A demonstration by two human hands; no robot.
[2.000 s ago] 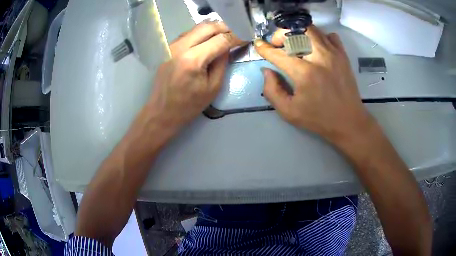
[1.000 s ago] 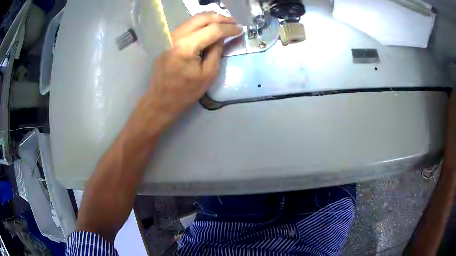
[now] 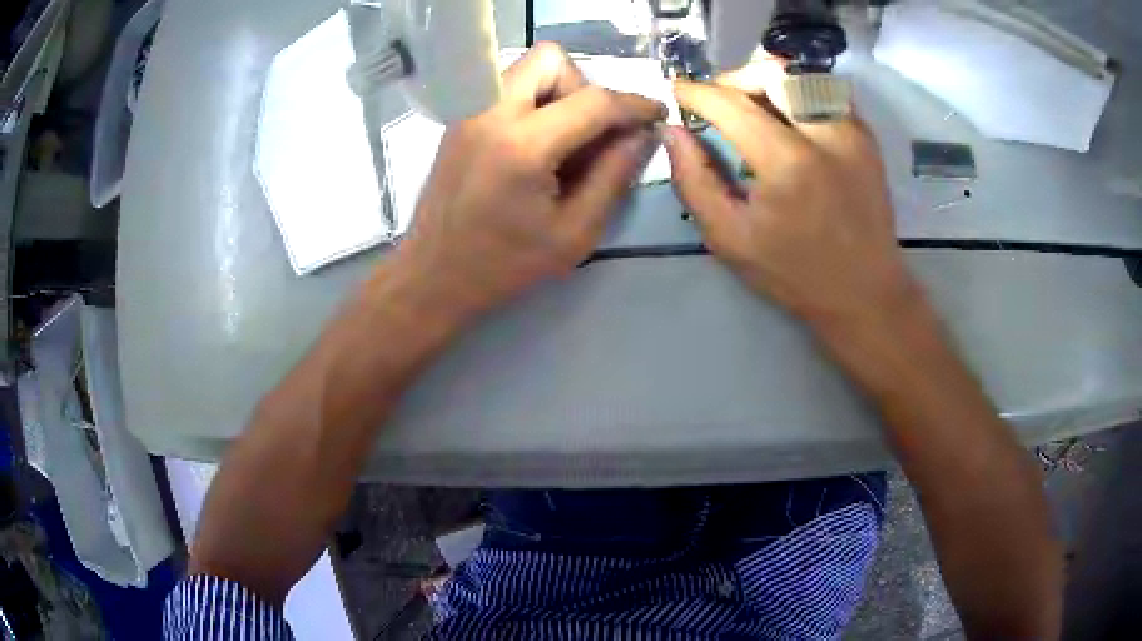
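Observation:
A white fabric piece (image 3: 651, 160) lies at the presser foot (image 3: 683, 63), partly hidden by my fingers. My left hand (image 3: 532, 169) comes from the left, its thumb and index finger pinching the piece's edge just left of and below the foot. My right hand (image 3: 789, 188) comes from the right, its index finger beside the foot and its thumb meeting my left fingertips at the fabric. White pieces (image 3: 323, 157) lie left of my left hand, one reaching under it. The exact fold between my fingers is hidden.
The machine lamp (image 3: 438, 50) hangs above left. Black discs (image 3: 805, 38) and a ribbed knob (image 3: 818, 98) sit above my right hand. A small grey rectangle (image 3: 943, 160) and a white pile (image 3: 1002, 69) are at the right. Pale trays (image 3: 94, 463) stand beyond the table's left edge.
My right hand has come back from the far right edge to the foot. My left hand has shifted slightly right. White pieces now lie at the left, where bare table showed.

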